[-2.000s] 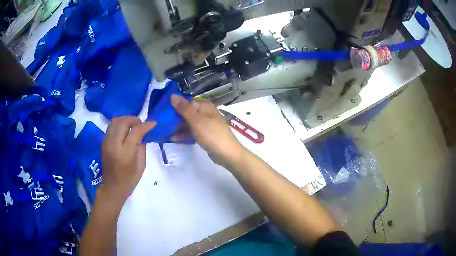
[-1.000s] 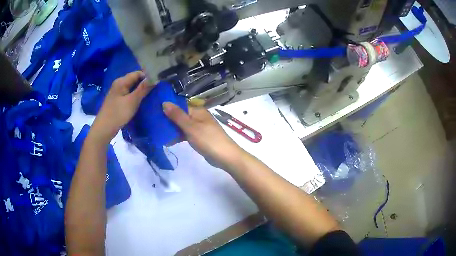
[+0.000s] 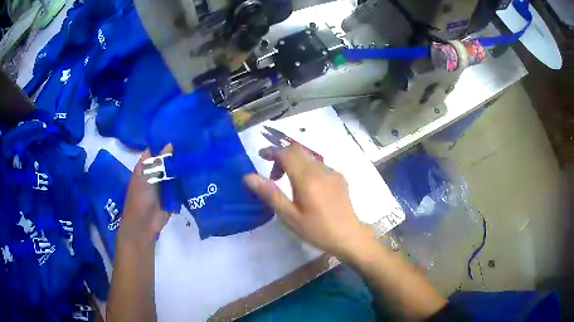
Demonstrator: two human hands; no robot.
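Note:
A blue fabric pouch (image 3: 214,151) with white print hangs in front of the sewing machine's needle area. My left hand (image 3: 146,198) grips its left edge; part of the fingers is hidden by the fabric. My right hand (image 3: 311,195) is at the pouch's right side, fingers apart, over the red-handled thread snips (image 3: 277,136). The snips' dark blades show above the fingers and most of the red handle is hidden. Whether my right hand touches the snips is unclear.
The grey sewing machine (image 3: 333,94) stands behind. Blue binding tape (image 3: 393,53) runs to it past a red-pink roll (image 3: 454,55). A blue heap of pouches (image 3: 47,188) lies at left. A plastic bag (image 3: 428,195) lies on the floor beside the white table (image 3: 189,277).
The pouch has turned and spread out, showing white print. My right hand has let go of it and moved right to the snips. My left hand has moved lower along the pouch.

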